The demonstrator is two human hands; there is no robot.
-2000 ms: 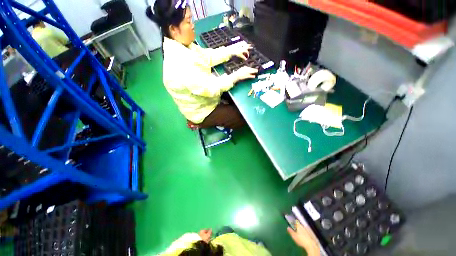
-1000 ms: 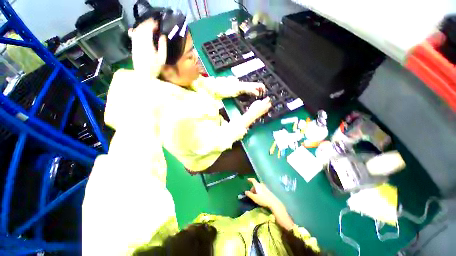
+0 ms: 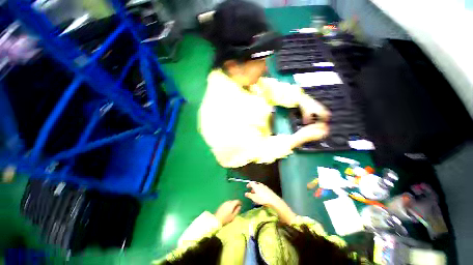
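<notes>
The view is blurred. My right hand (image 3: 263, 195) is low in the middle, in front of my yellow smock, with a thin dark-and-light stick-like object (image 3: 238, 180) at its fingertips. I cannot tell what the object is. My left hand (image 3: 228, 211) is just left of it, small and blurred, with the fingers seemingly curled; whether it holds anything is unclear. Both hands are in the air, off the green bench (image 3: 298, 178). A black parts tray (image 3: 339, 116) lies on the bench farther ahead, under another person's hands.
A person in a yellow smock (image 3: 236, 121) sits close ahead at the bench. A blue rack (image 3: 124, 160) stands left, with black stacked trays (image 3: 54, 215) below it. White papers (image 3: 343, 215), pens and small items lie on the bench at right, near a tall black stack (image 3: 409, 103).
My left arm, raised near the seated person's head a second ago, is down in front of me. My right hand, beside the round-unit tray two seconds ago, is at the middle. The view has shifted.
</notes>
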